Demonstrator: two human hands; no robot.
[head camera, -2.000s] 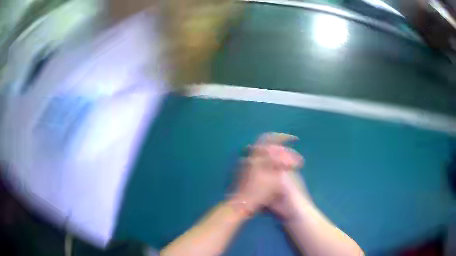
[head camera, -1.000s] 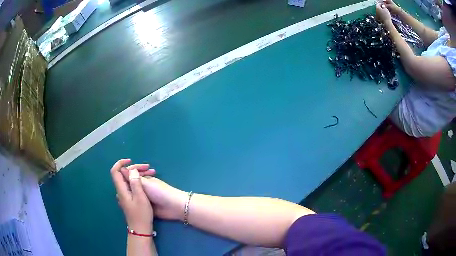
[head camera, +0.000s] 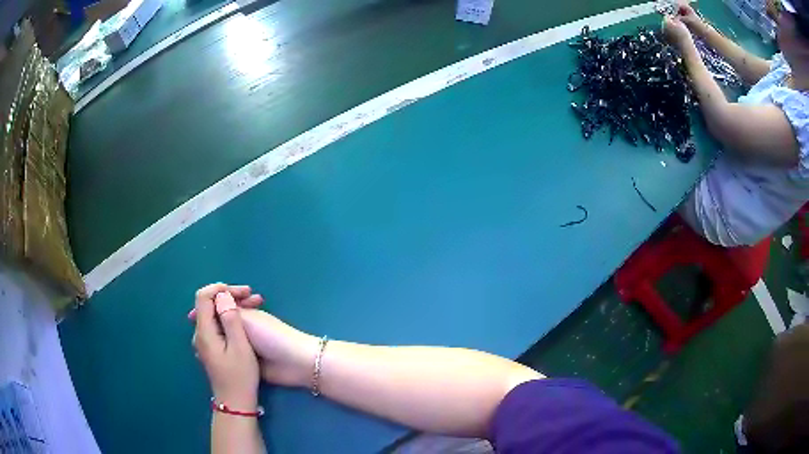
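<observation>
My left hand (head camera: 229, 341), with a red bracelet, and my right hand (head camera: 269, 344), with a metal bracelet, are clasped together over the blue-green bench top (head camera: 390, 239) at lower left. The fingers fold over each other and partly hide one another. No object shows in either hand. My right forearm and purple sleeve reach in from the lower right.
A small white box (head camera: 475, 11) is on the green conveyor belt (head camera: 293, 97), behind a white edge strip. Brown carton (head camera: 40, 177) at left. Pale-blue boxes (head camera: 19, 421) at lower left. Black cable heap (head camera: 634, 89) beside a seated person on a red stool (head camera: 692, 279).
The blurred view has swung right and steadied. Over the last second, the small white box has moved left along the belt and shows more fully. My hands stay clasped.
</observation>
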